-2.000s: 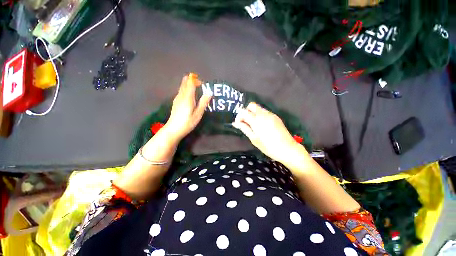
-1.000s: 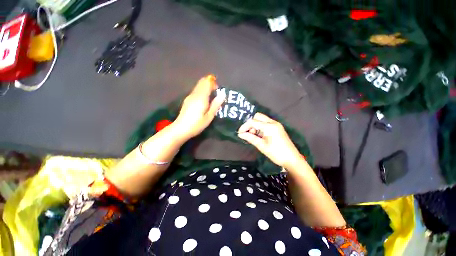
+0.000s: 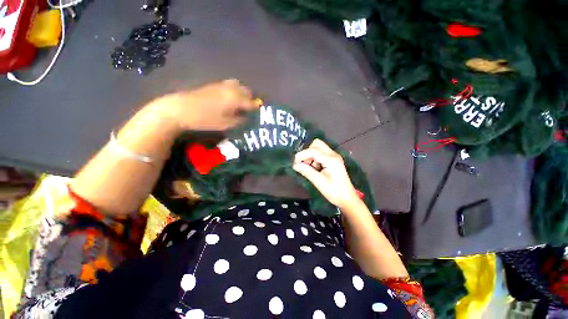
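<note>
A fluffy dark green garment (image 3: 265, 163) lies curved along the table edge at my lap. White "MERRY CHRIST..." lettering (image 3: 272, 138) shows on it, its right end hidden by my right hand. A red-and-white appliqué (image 3: 208, 156) shows at the left. My right hand (image 3: 324, 169) pinches the cloth at the lettering's right end; no needle can be made out. My left hand (image 3: 219, 106) is blurred, over the garment's upper left, with a small orange cap at a fingertip. Whether it holds anything cannot be told.
Black shiny beads or fasteners (image 3: 146, 50) lie on the dark table at the upper left. A red-and-white box (image 3: 15, 34) with a white cable is at the far left. Heaped green garments (image 3: 430, 56) fill the upper right. A black phone (image 3: 474, 218) lies at the right. Yellow sacks (image 3: 476, 286) hang below.
My left hand has left the lettering and moved up and left, uncovering more letters and the red-and-white appliqué. My right hand stays at the lettering's right end. The view has shifted slightly.
</note>
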